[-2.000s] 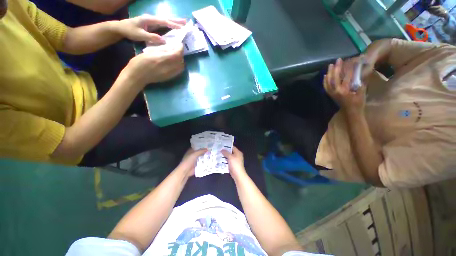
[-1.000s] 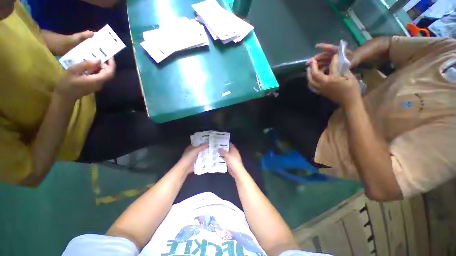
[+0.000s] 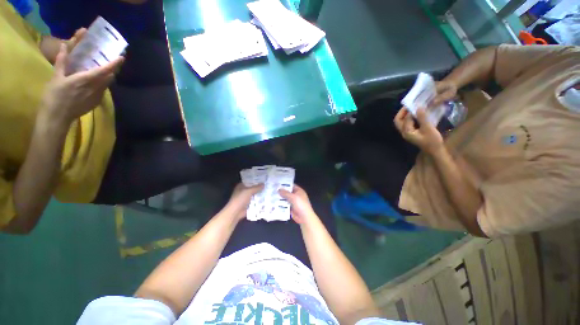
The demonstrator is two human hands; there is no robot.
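Observation:
White printed slips (image 3: 269, 193) with short black bars are held overlapping and slightly fanned above my dark-clothed lap, at the middle of the head view. My left hand (image 3: 243, 198) grips their left edge, with the thumb on top. My right hand (image 3: 297, 201) grips their right edge, also with the thumb on top. The fingers of both hands are partly hidden beneath the slips. The fine print is too small to read.
A green table (image 3: 254, 114) ahead bears two piles of white slips (image 3: 226, 46). A person in yellow at left and one in peach at right hold slips. Orange handles (image 3: 531, 38) show far right. A blue plastic object (image 3: 365, 206) and wooden pallets (image 3: 509, 279) are at right.
The slips in my hands have shifted slightly in their overlap. The neighbour in yellow has taken slips from the table and drawn them back left. The person in peach has spread their slips.

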